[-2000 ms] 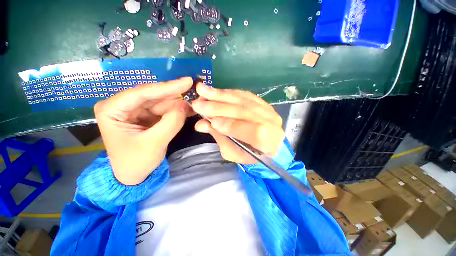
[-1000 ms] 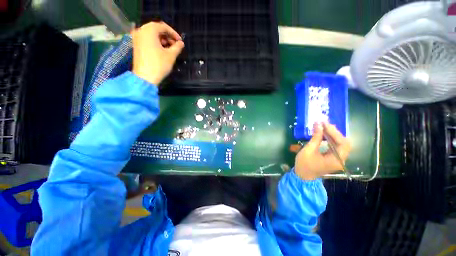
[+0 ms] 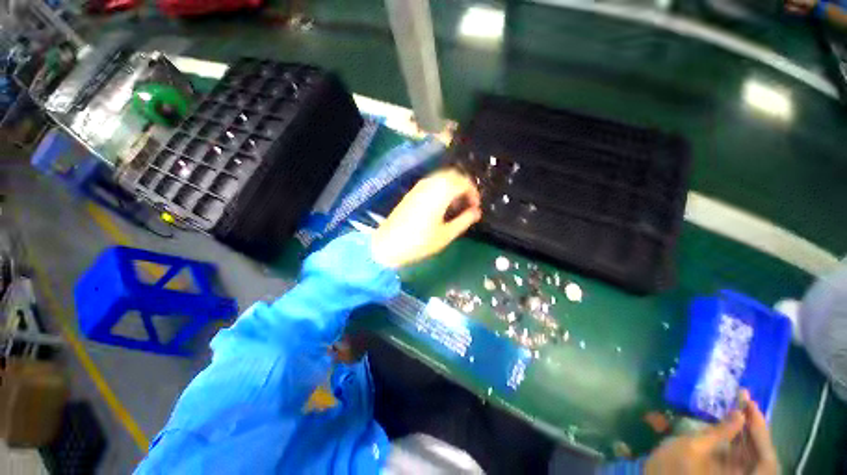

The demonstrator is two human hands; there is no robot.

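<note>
My left hand is at the left edge of the black blister tray, fingers curled down; whether it holds anything is hidden. Several small pieces with bright spots lie in the tray's left part. My right hand is at the near edge of the blue parts bin, fingertips close together and partly cut off by the frame; no tweezers can be made out. White bits fill the bin. A loose pile of dark round components with pale discs lies before the tray. The blue backing sheet lies along the bench edge.
Spare blue strips lie left of my left hand, beside a tall black tray stack. A metal post stands behind. A white fan is at the right edge. A blue stool stands on the floor at left.
Earlier both hands were together over the backing sheet; then they parted to tray and bin. Since then the view has swung left, with my left hand still by the tray and my right by the bin.
</note>
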